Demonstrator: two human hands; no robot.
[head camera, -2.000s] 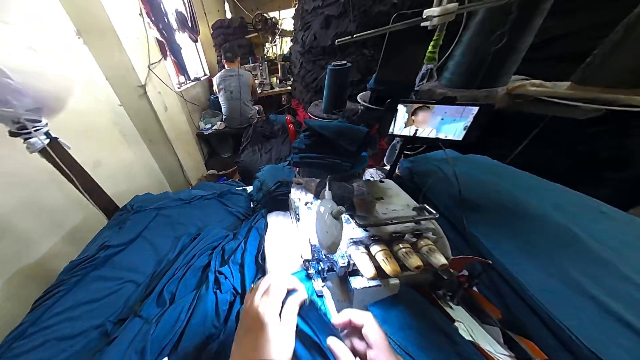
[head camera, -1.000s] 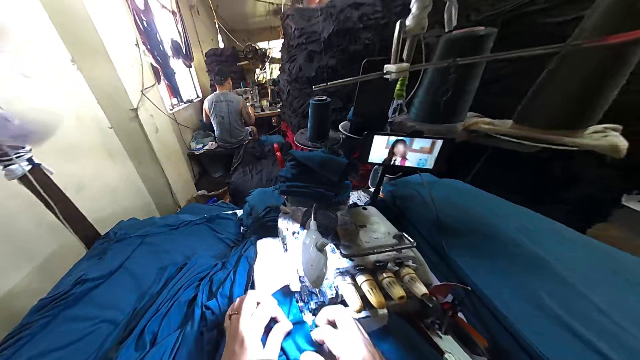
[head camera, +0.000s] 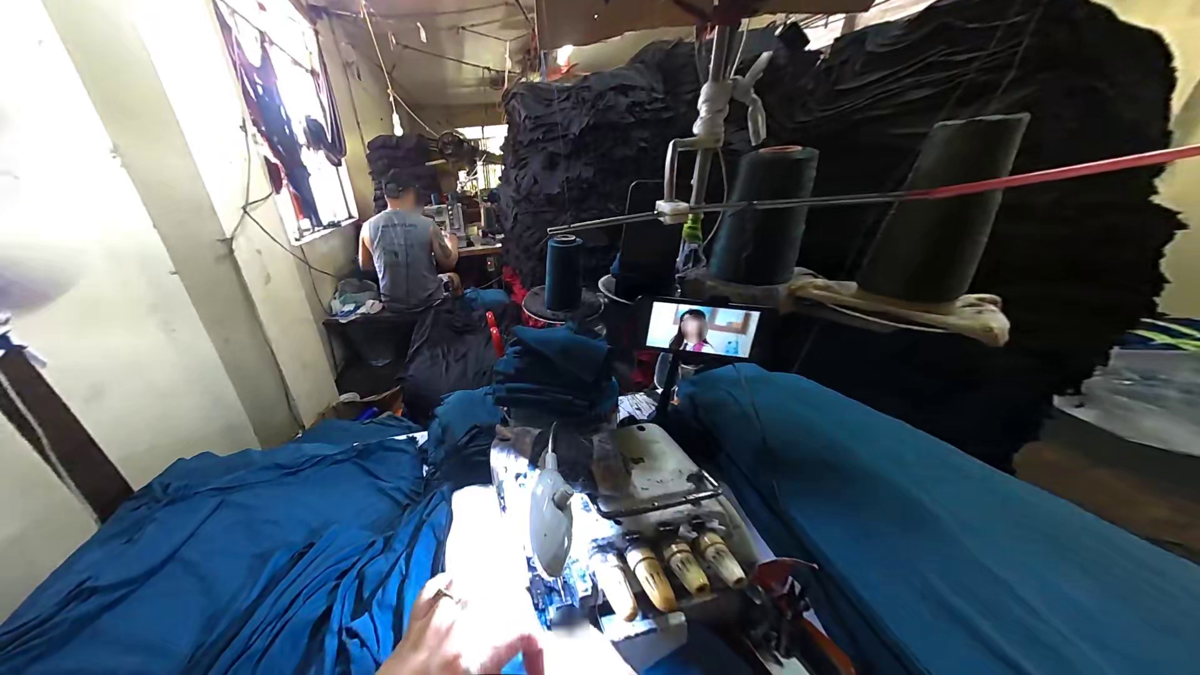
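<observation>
An overlock sewing machine (head camera: 656, 469) stands at the lower centre, with several tension knobs (head camera: 650, 577) along its front and a small white lamp (head camera: 551, 520) lighting its needle area. My left hand (head camera: 455, 623) lies just left of and below the presser foot, over blue fabric (head camera: 514, 664); glare hides its fingertips, so its grip cannot be told. At the bottom edge, right of the left hand, my right hand (head camera: 586, 652) is washed out by the light and blurred, close to the machine's front. More blue fabric (head camera: 356, 534) lies heaped to the left.
Folded blue cloth (head camera: 553, 370) is stacked behind the machine. A long blue fabric pile (head camera: 919, 506) fills the right side. Thread cones (head camera: 764, 216) stand beyond a phone (head camera: 705, 328) on a holder. A person (head camera: 405, 248) sits further back by a window. Orange-handled scissors (head camera: 825, 647) lie lower right.
The view has tilted up and shifted, showing more of the room. Both hands remain near the needle area; the right one has become blurred and washed out.
</observation>
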